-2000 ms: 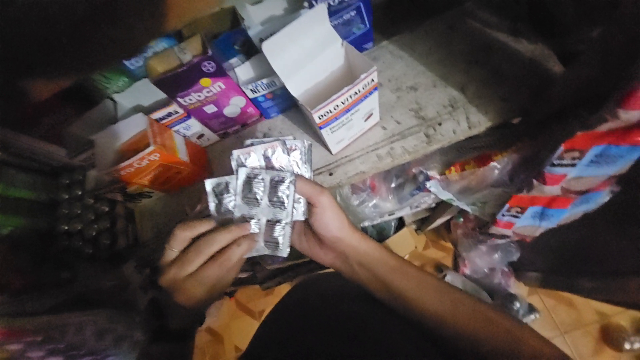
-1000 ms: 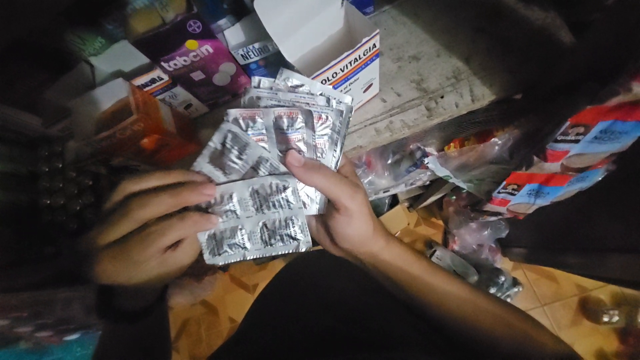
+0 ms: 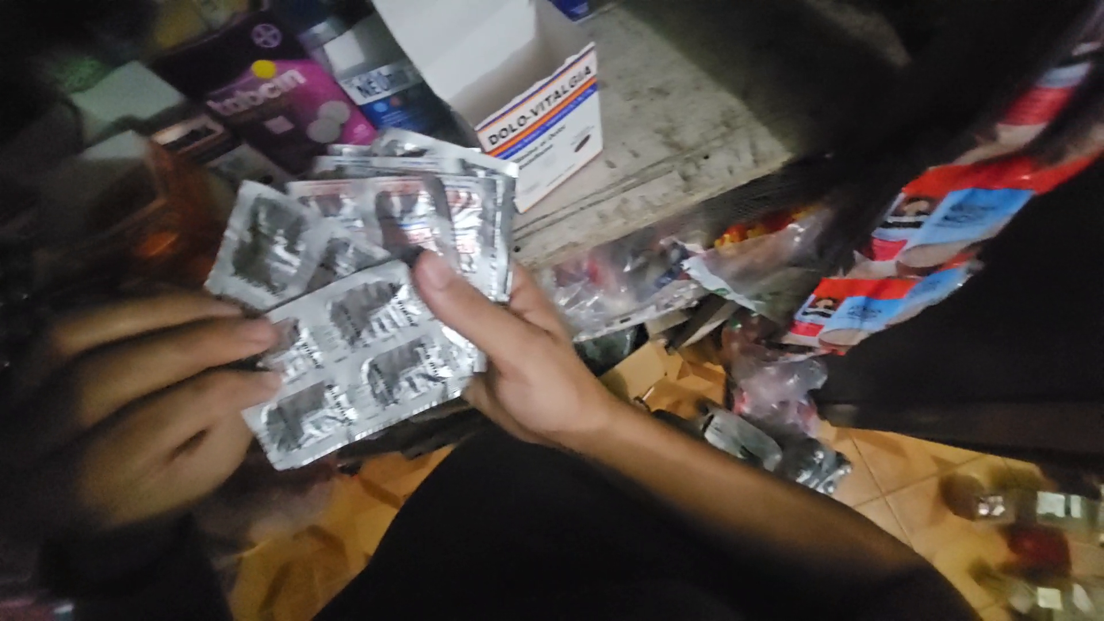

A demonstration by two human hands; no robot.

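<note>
Several silver foil blister packs fan out between both hands. My right hand [image 3: 526, 362] grips the stack of blister packs [image 3: 414, 207] at its right side, thumb on top. In front of the stack lies a blister pack with large square pockets [image 3: 362, 354], its left edge pinched by the fingers of my left hand [image 3: 164, 397]. A smaller blister piece [image 3: 269, 241] sticks out at the upper left. Just beyond the packs, an open Dolo-Vitalgia carton [image 3: 552, 129] stands with its white flap raised; I cannot see whether anything is inside.
A purple Tabcin box [image 3: 293, 112], a blue box [image 3: 388, 99] and a blurred orange box [image 3: 164, 224] stand at the upper left. The worn shelf [image 3: 681, 129] runs to the right. Red and blue sachets [image 3: 888, 293] hang at the right. Plastic bags [image 3: 776, 379] lie below, over the tiled floor.
The blister packs have been spread from a tighter bunch into a wider fan. My left hand has moved from the front of the packs to their left edge.
</note>
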